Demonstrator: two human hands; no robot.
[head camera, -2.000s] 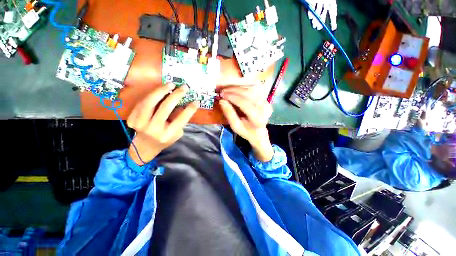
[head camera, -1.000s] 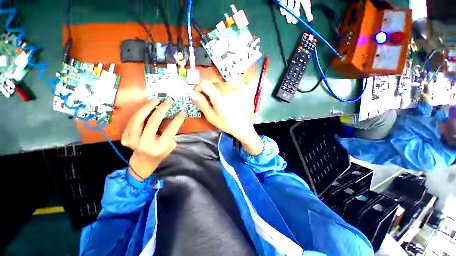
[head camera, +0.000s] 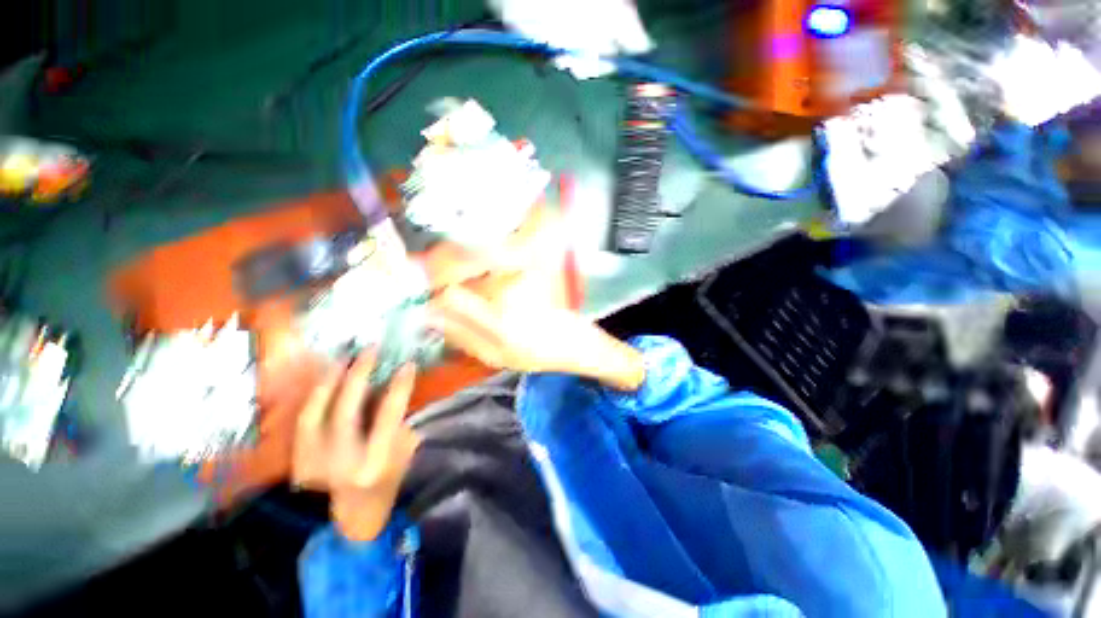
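The picture is blurred. A circuit board (head camera: 372, 308) lies on the orange mat (head camera: 181, 278) at the black connector block (head camera: 275, 273). A blue network cable (head camera: 353, 127) arches down to its far edge. My left hand (head camera: 356, 437) is at the board's near edge, fingers spread; whether they grip it is too blurred to tell. My right hand (head camera: 513, 324) is at the board's right side, its fingertips at the edge; its grip is also unclear.
Another board (head camera: 187, 392) lies left on the mat, one (head camera: 473, 181) at its upper right. A red pen (head camera: 570, 242), a remote control (head camera: 641, 169) and an orange box (head camera: 773, 66) with a blue light are to the right. A blue-sleeved person (head camera: 1008, 217) is at far right.
The view has shifted and tilted, so the mat and boards appear slanted and lower left. The blue cable now curves in a wide arch. Both hands remain at the middle board.
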